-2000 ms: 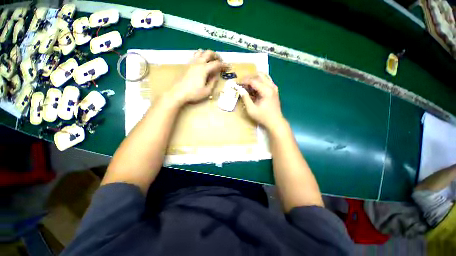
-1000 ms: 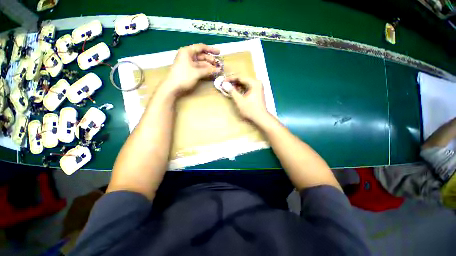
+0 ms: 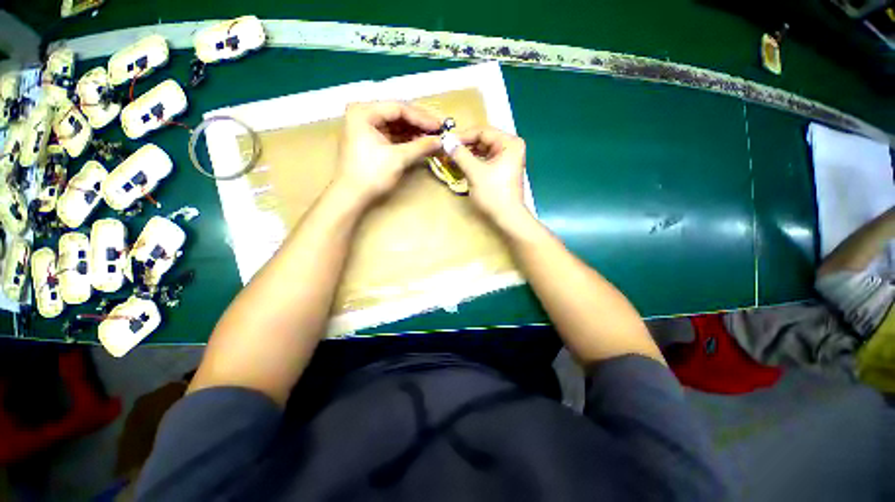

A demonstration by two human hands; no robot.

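Note:
A small housing (image 3: 449, 175) with a yellow-amber inner side is held over the cardboard work mat (image 3: 393, 245). My right hand (image 3: 494, 169) grips it from the right side, partly covering it. My left hand (image 3: 385, 147) has its fingertips closed at the housing's upper end. A small dark part (image 3: 448, 125) shows just above the meeting fingertips. What exactly my left fingertips pinch is too small to tell.
A pile of white housings (image 3: 108, 250) with wires lies left of the mat. A pale ring (image 3: 225, 147) lies on the mat's upper left corner. A worn pale rail (image 3: 550, 59) runs beyond it, with a yellow-faced unit (image 3: 772, 54) past it. A person's forearm (image 3: 864, 238) is at right.
The housing has turned from its white face to its yellow side. My hands have come closer together at its upper end. The mat appears tilted compared with the earliest frame.

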